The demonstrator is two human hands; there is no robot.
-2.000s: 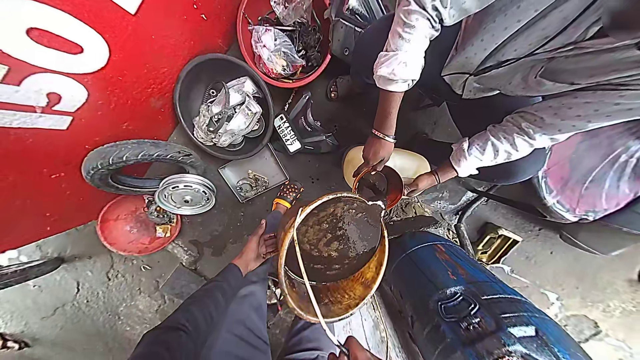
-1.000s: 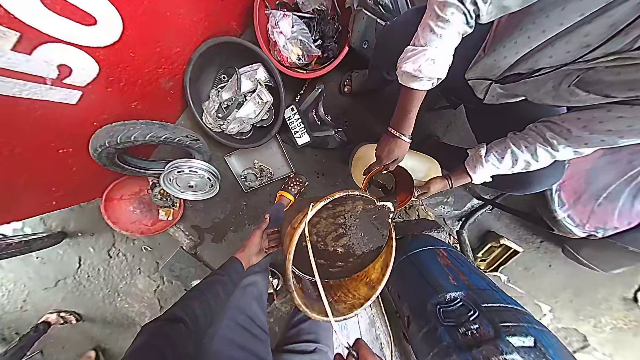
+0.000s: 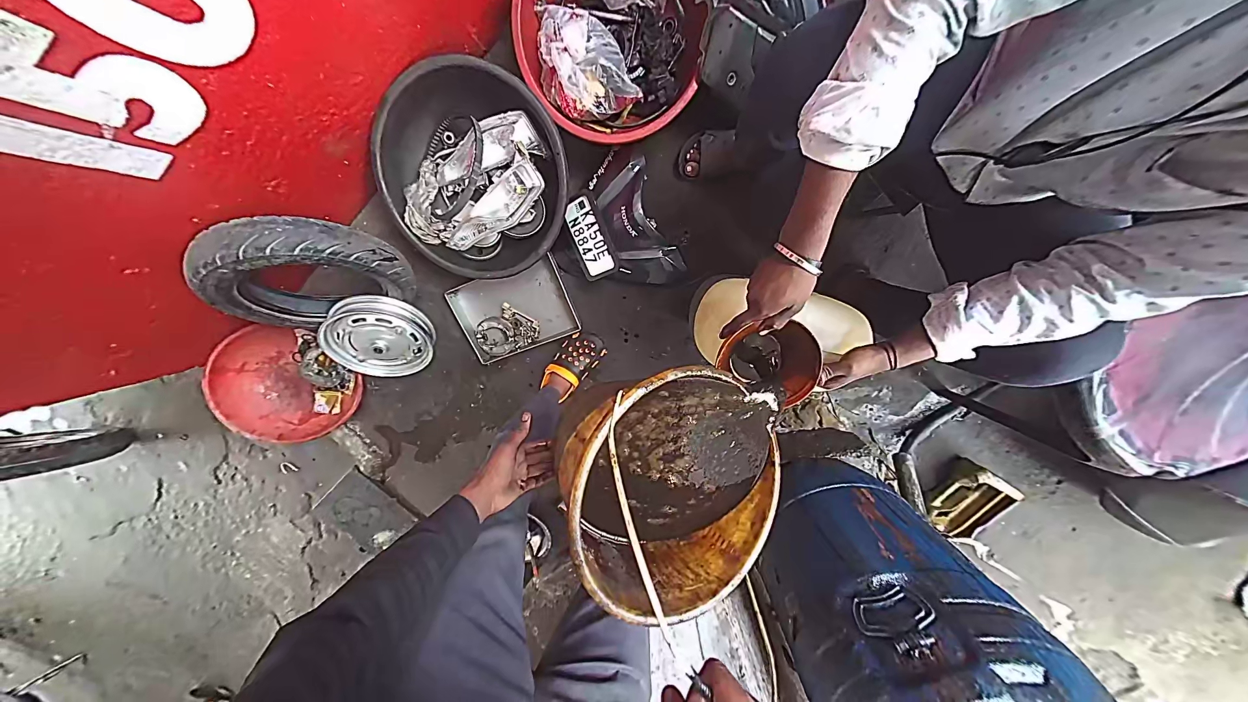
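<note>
A stained yellowish bucket (image 3: 673, 575) of dark liquid is tilted, its rim at an orange-brown funnel-like vessel (image 3: 801, 361). My left hand (image 3: 509, 468) is by the bucket's left wall, fingers spread; whether it touches is unclear. Low in the view, my right hand (image 3: 717, 682) is partly cut off by the frame edge, near the lower end of the bucket's wire handle (image 3: 629, 507); its grip is not clear. A co-worker's two hands (image 3: 780, 291) hold the vessel over a cream-coloured container (image 3: 720, 304).
A blue drum (image 3: 877, 546) lies at the right. Beyond are a black basin (image 3: 390, 146) of metal parts, a red tub (image 3: 673, 107), a metal tray (image 3: 468, 304), a tyre (image 3: 263, 234), a wheel rim (image 3: 378, 336) and a red bowl (image 3: 253, 390). A co-worker is at the upper right.
The bucket stays tilted at the vessel, and the co-worker's hands stay on it. The view has shifted slightly.
</note>
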